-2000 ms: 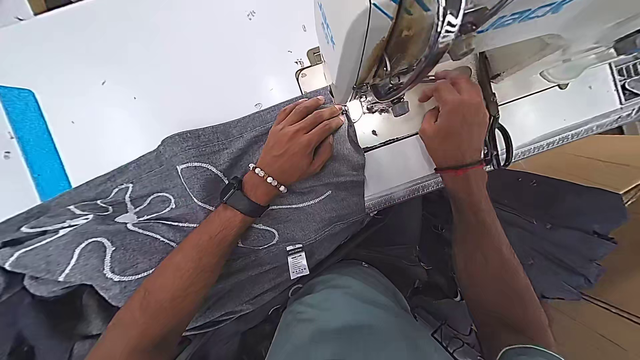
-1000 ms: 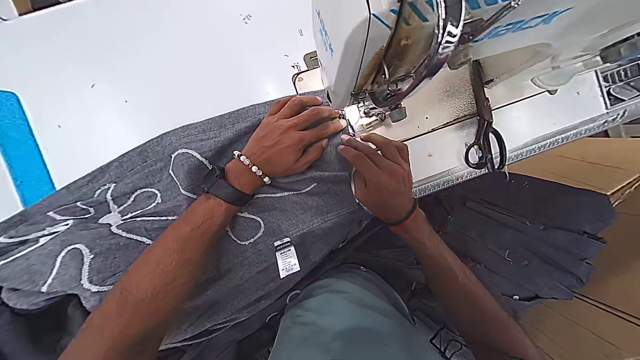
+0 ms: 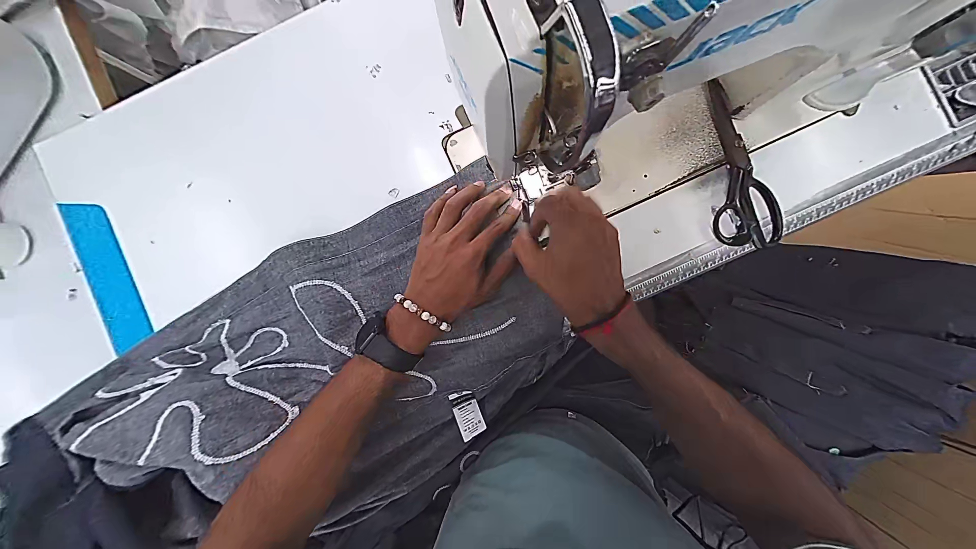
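Observation:
A dark grey garment (image 3: 252, 305) with white flower-shaped stitching and a white care label (image 3: 467, 417) lies over the table edge, one end under the presser foot (image 3: 534, 181) of a Jack sewing machine (image 3: 488, 84). My left hand (image 3: 461, 252) rests flat on the cloth, spread, its fingertips beside the presser foot. Just right of the foot, my right hand (image 3: 576, 252) is curled with thumb and forefinger near each other at the cloth's edge; whether something small is between them is hidden.
Black-handled scissors (image 3: 743, 198) lie right of my right hand on the machine bed. A measuring tape strip (image 3: 686, 271) runs along the white table's front edge (image 3: 854, 183). More dark cloth (image 3: 831, 328) hangs over cardboard (image 3: 900, 206) at the right.
My right hand was above the machine bed near the scissors, then came left to the cloth by the presser foot. Its fingers are now more curled. My left hand has stayed on the cloth.

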